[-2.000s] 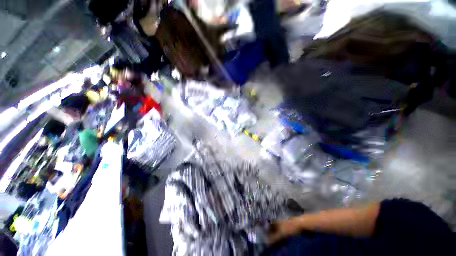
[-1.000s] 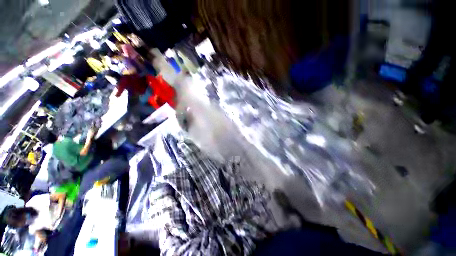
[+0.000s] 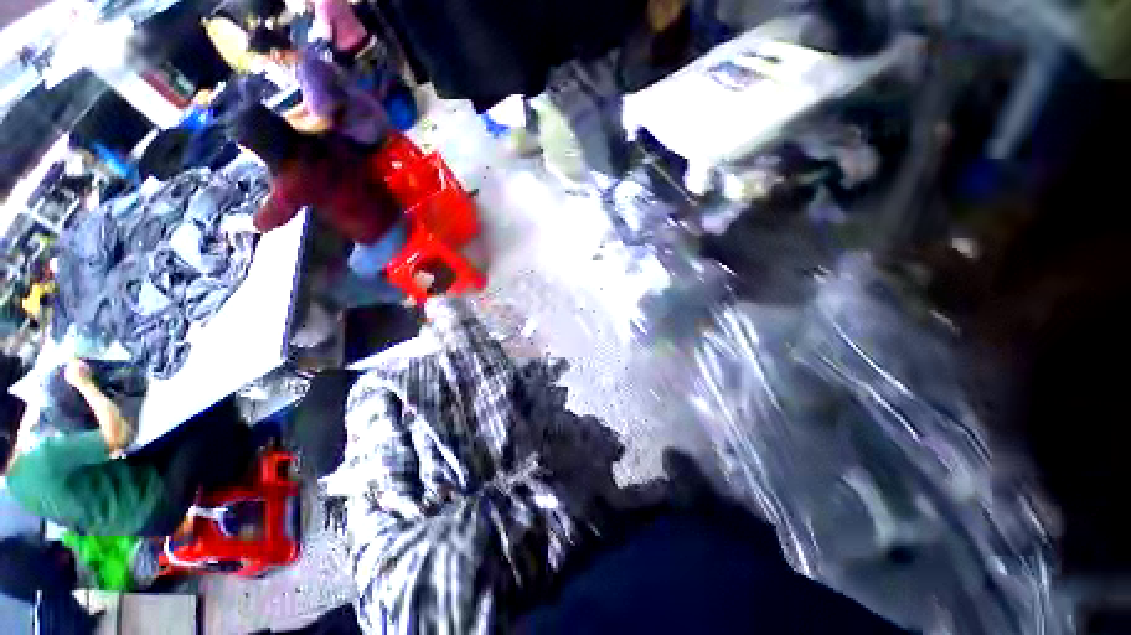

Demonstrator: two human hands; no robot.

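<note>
A bundle of black, white and grey plaid garment pieces (image 3: 434, 496) hangs gathered at the bottom centre, close in front of me. Its folds draw together near its lower middle. Neither my left hand nor my right hand is visible, so what holds the bundle is hidden. Dark cloth, seemingly my own clothing, fills the bottom edge just right of the bundle.
Red plastic stools (image 3: 434, 223) stand ahead, beside a seated person in dark red. At left, a white table (image 3: 230, 360) bears a grey garment heap. A person in green sits near another red stool (image 3: 254, 521). Blurred plastic-like wrapping (image 3: 868, 434) lies right.
The view has moved forward along the aisle, and the red stools and grey heap appear larger. The plaid bundle remains low in front. The right forearm seen two seconds ago is out of sight.
</note>
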